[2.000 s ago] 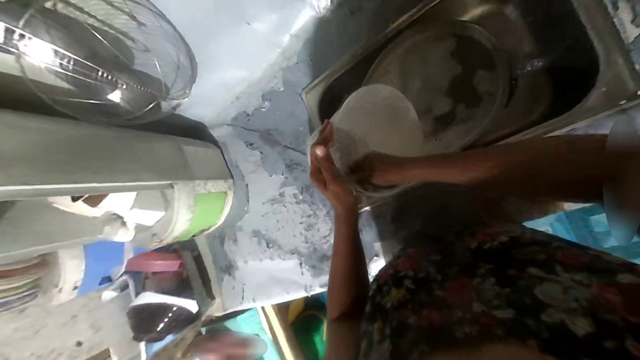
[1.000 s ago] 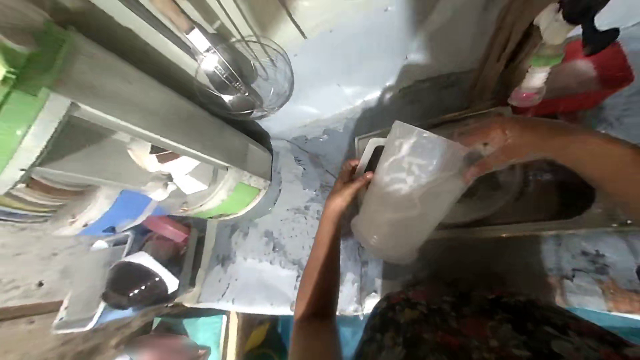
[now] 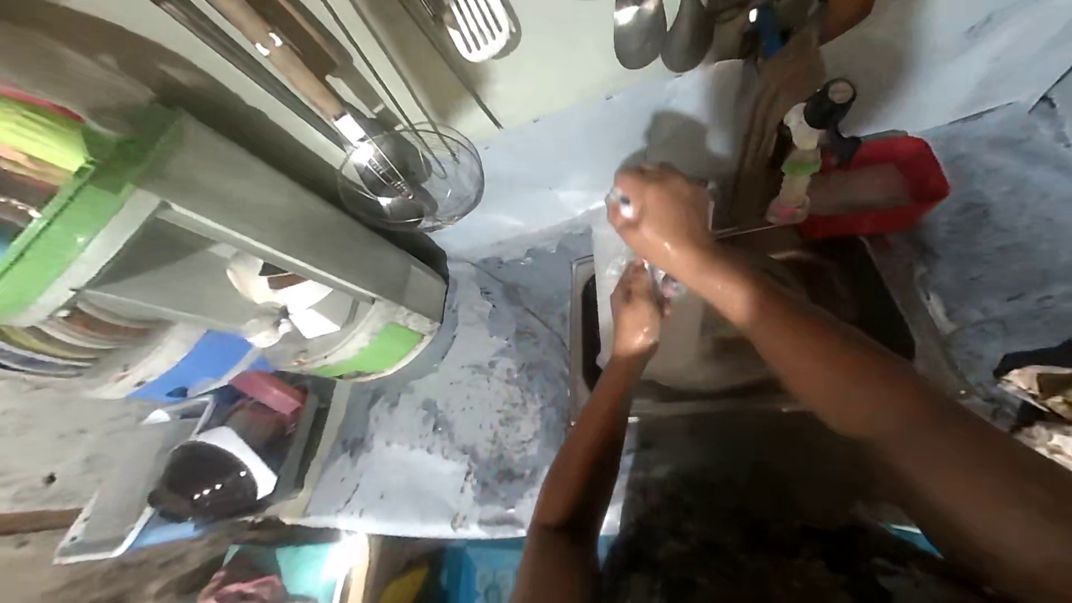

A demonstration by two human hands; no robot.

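Observation:
Over the metal sink (image 3: 579, 406), a translucent plastic container (image 3: 610, 243) stands partly behind my hands. My left hand (image 3: 638, 311) has its fingers curled at the container's near side. Just above it, my wet right hand (image 3: 660, 219) is closed near the container's upper end, with something small and pale showing at its fingers. What the right hand grips is too blurred to tell. The inside of the container is largely hidden by the hands and the right forearm.
A red plastic basket (image 3: 917, 188) and a bottle (image 3: 796, 180) stand behind the sink. Left of it runs the worn blue-grey counter (image 3: 502, 402). A wire basket (image 3: 461, 180) with utensils hangs by the grey and green rack (image 3: 293, 209). A slotted turner (image 3: 479, 29) and spoons (image 3: 639, 33) hang above.
My right hand has moved from the container's right side to its upper end. The container, held slanted low before the sink's left edge a second ago, is now farther back. The view has shifted.

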